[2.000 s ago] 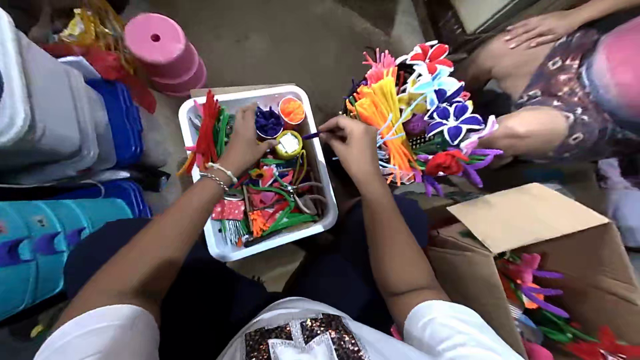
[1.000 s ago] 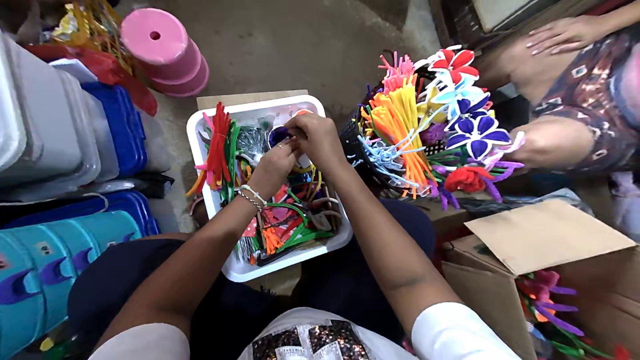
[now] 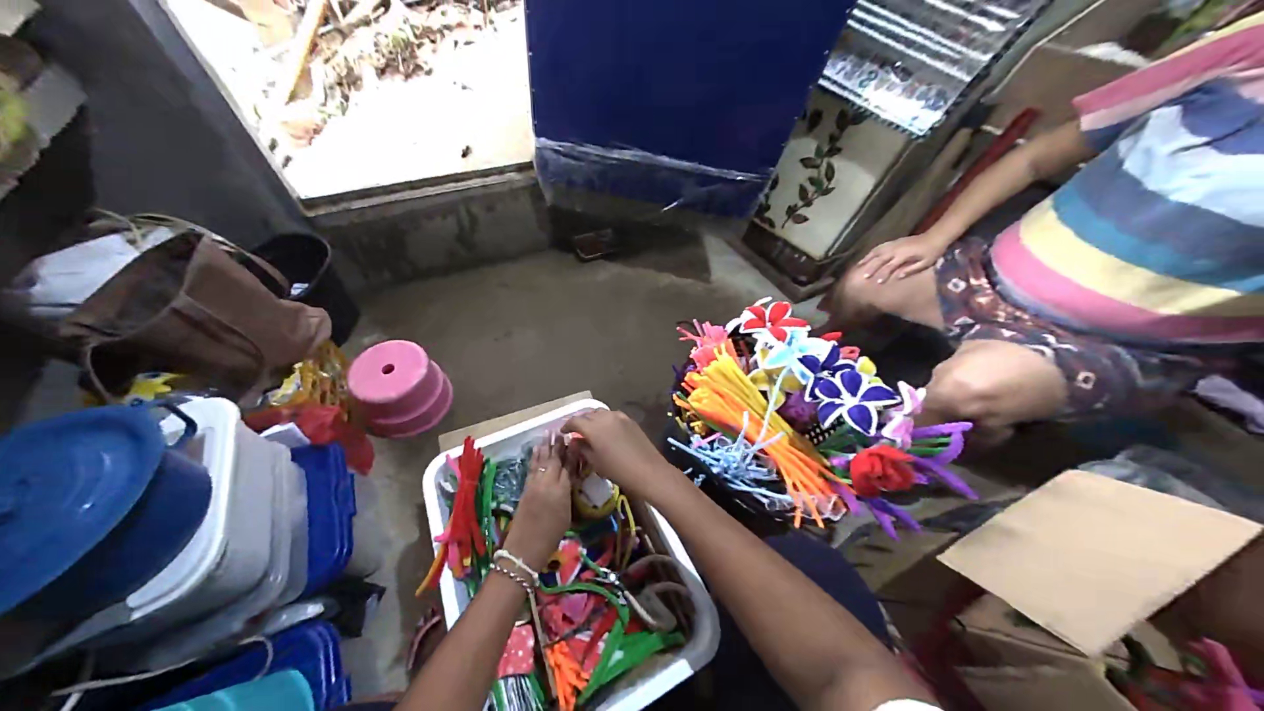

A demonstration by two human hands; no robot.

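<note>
Over the far end of a white plastic tub (image 3: 699, 647), my left hand (image 3: 541, 494) and my right hand (image 3: 610, 444) meet at the fingertips. Whatever lies between the fingers is too small and covered to make out. Bundled red pipe cleaners (image 3: 464, 513) and green ones stand along the tub's left side. Below my hands lie red, orange and green craft pieces. A round yellow item (image 3: 595, 502) with a white top sits just under my right hand. To the right of the tub, a dark basket holds orange pipe cleaners (image 3: 755, 420) and pipe-cleaner flowers (image 3: 847, 393).
Pink stools (image 3: 400, 387) stand beyond the tub at left. Stacked plastic containers (image 3: 257, 513) and a brown bag (image 3: 193, 311) line the left side. Another person (image 3: 987, 326) sits at right, hand on knee, near an open cardboard box (image 3: 1096, 563).
My hands, apart over the tub two seconds ago, have come together at its far end. The dark purple strip seen in my right hand then cannot be made out now. The view has tilted up.
</note>
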